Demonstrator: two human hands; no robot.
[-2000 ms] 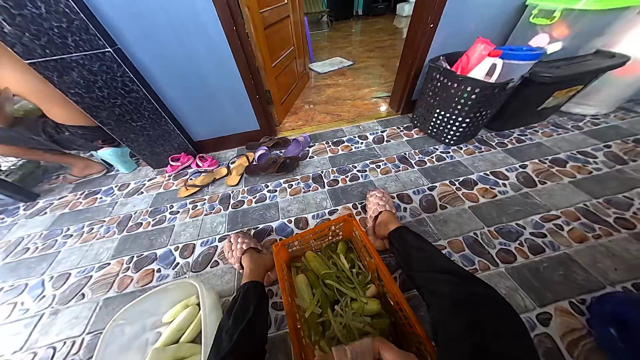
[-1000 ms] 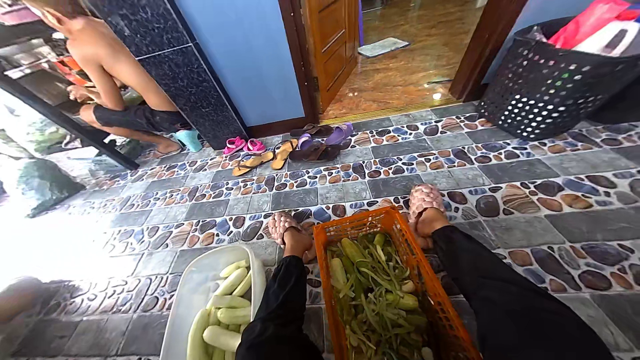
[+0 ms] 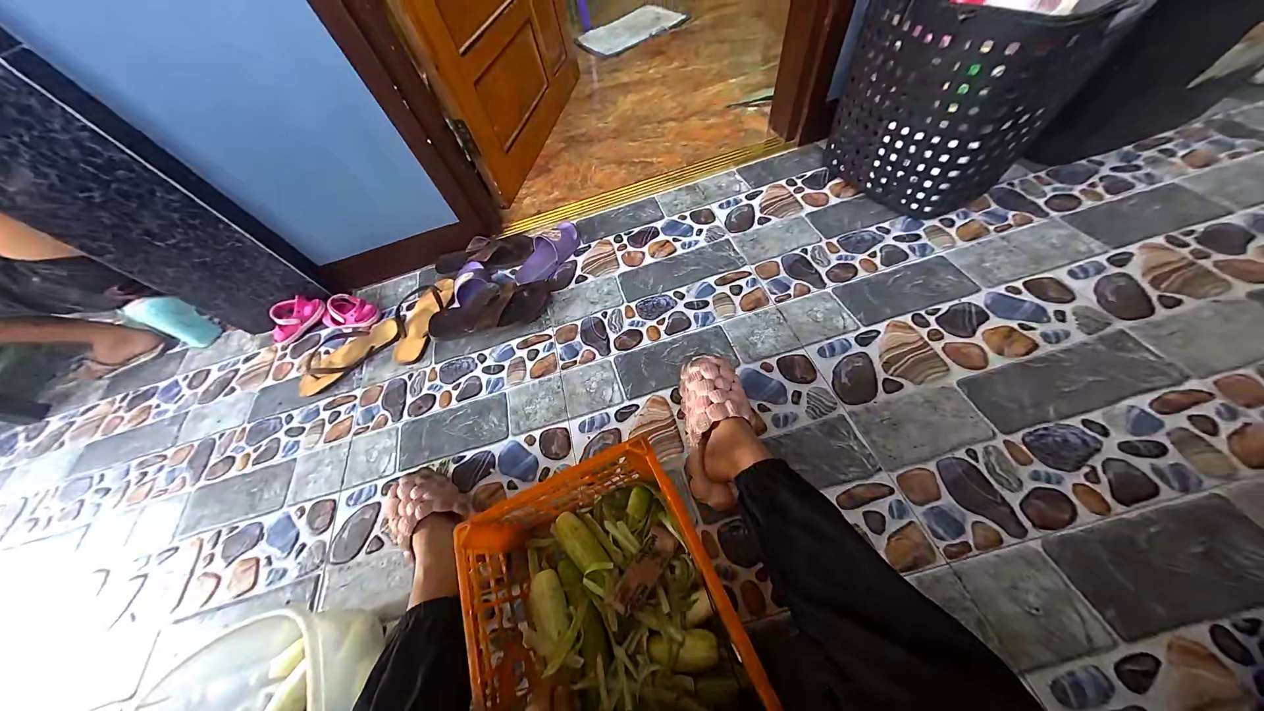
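Note:
An orange plastic crate point(image 3: 622, 456) stands between my feet at the bottom centre. It holds several long green vegetables point(image 3: 548, 604), like cucumbers or gourds, among strips of green peel point(image 3: 627, 642). A blurred reddish-brown piece point(image 3: 642, 578) lies on top; what it is I cannot tell. Left of the crate, a whitish plastic basin point(image 3: 341, 652) is cut off by the lower edge, with pale peeled vegetables point(image 3: 286, 676) inside. Neither my left hand nor my right hand can be made out, so what they hold is hidden.
Pink textured slippers point(image 3: 713, 395) are on my feet. Pink clogs point(image 3: 324, 314), tan sandals point(image 3: 370, 341) and purple and dark footwear point(image 3: 513, 281) sit by the open wooden door point(image 3: 499, 79). A black perforated basket point(image 3: 923, 118) stands right of the doorway. Another person's foot point(image 3: 123, 346) is at the left.
Two seconds ago part of a hand showed at the crate's near end; it is not visible now. The view has shifted, cutting off more of the basin. The reddish-brown piece now shows on the peels.

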